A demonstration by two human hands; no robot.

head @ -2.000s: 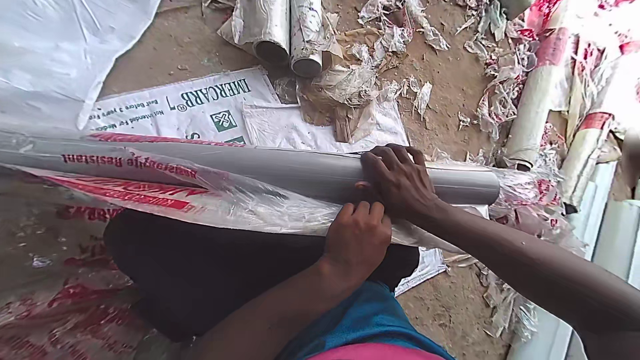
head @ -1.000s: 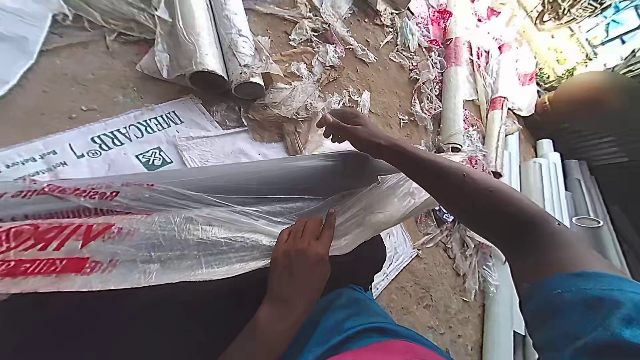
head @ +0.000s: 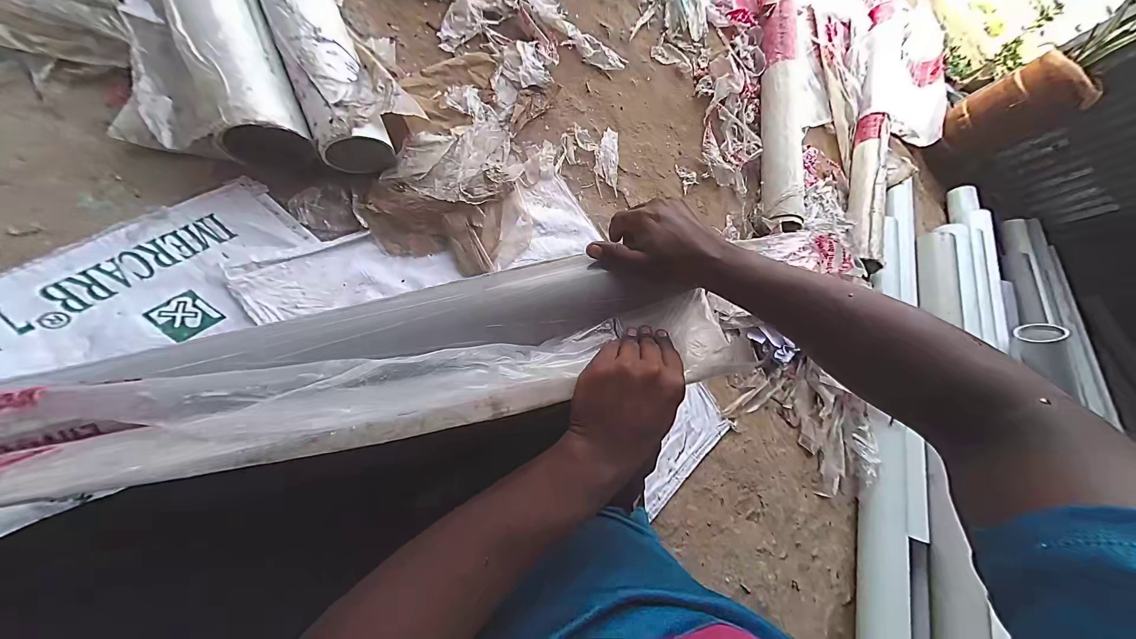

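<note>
A grey pipe (head: 426, 315) lies across my lap, slanting up to the right, with clear plastic film (head: 355, 390) that bears red print around it. My left hand (head: 628, 395) is closed on a bunched fold of the film at the near side of the pipe. Above it, my right hand (head: 661, 247) rests over the pipe near its right end, fingers curled and thumb pointing left; whether it pinches film is hard to tell. The pipe's right end is hidden by the hand and film.
Printed white sacks (head: 115, 275) lie on the dirt ground beyond the pipe. Two wrapped pipes (head: 235, 80) stand out at upper left, beside torn plastic scraps (head: 470, 160). Red-and-white wrapped pipes (head: 781, 115) and bare pipes (head: 887, 515) lie at the right.
My right hand, raised off the pipe one second ago, is back over it near the right end. My left hand has closed on the film. The film has been drawn toward me since two seconds ago.
</note>
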